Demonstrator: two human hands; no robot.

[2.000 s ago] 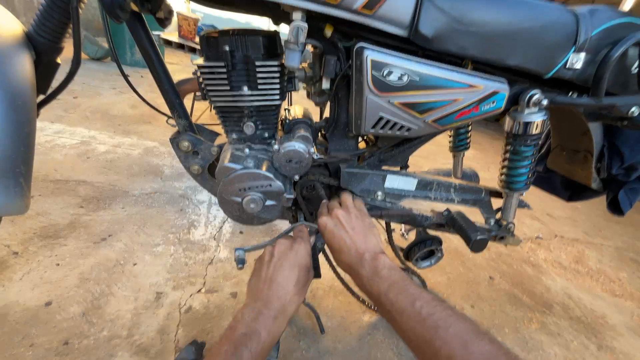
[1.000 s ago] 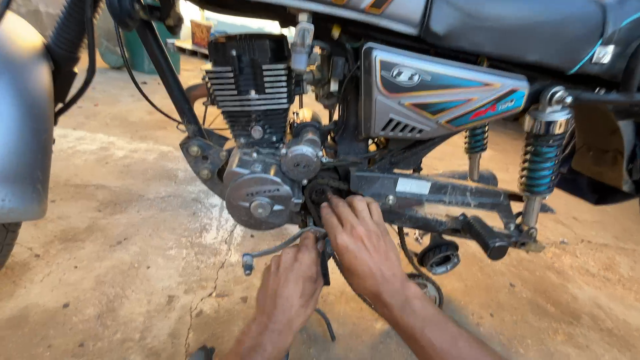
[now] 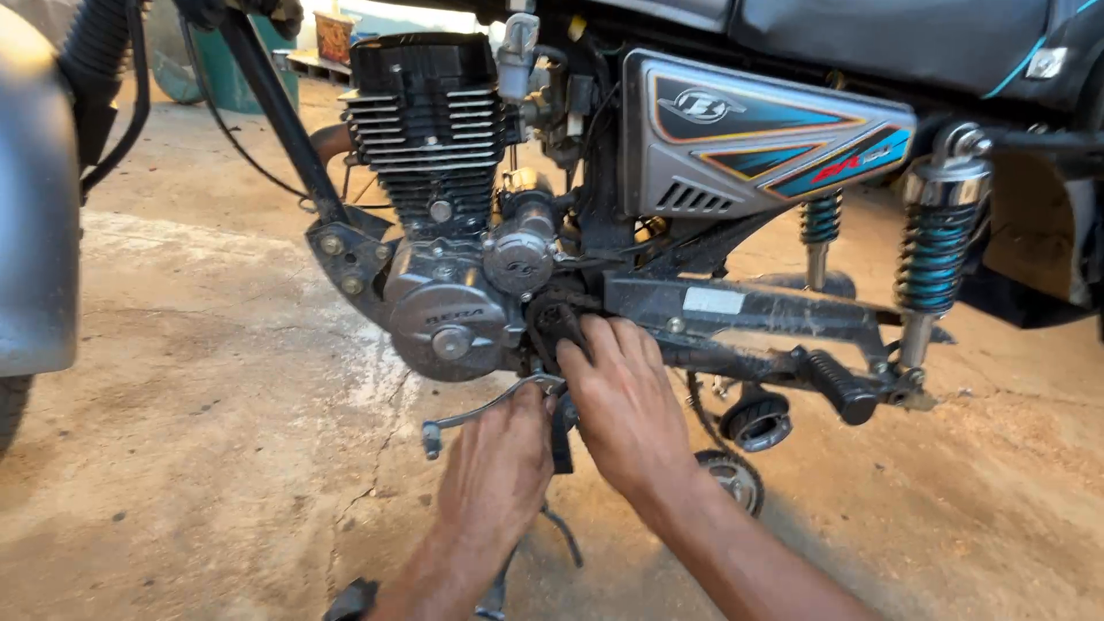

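Observation:
My left hand [image 3: 504, 461] is at the inner end of the metal gear shift lever [image 3: 474, 410], below the engine; its fingertips are partly hidden. Higher and to the right, my right hand [image 3: 630, 392] reaches into the dark, greasy front sprocket area [image 3: 561, 315], its fingers at a black part just behind the round engine cover [image 3: 453, 332]. What its fingertips hold is hidden. The finned engine cylinder [image 3: 427, 129] rises above, and the swingarm [image 3: 750, 310] runs back to the right of my right hand.
A rear shock absorber [image 3: 936, 233] and a black footpeg [image 3: 837, 388] are at the right. A toothed sprocket [image 3: 733, 479] and a round black part [image 3: 757, 420] show low behind my right forearm. The front fender [image 3: 34, 207] fills the left edge. A black hose [image 3: 565, 535] hangs below.
Both hands stay around the lever and sprocket area. The view has shifted somewhat, and the toothed sprocket at the lower right shows more fully than two seconds ago.

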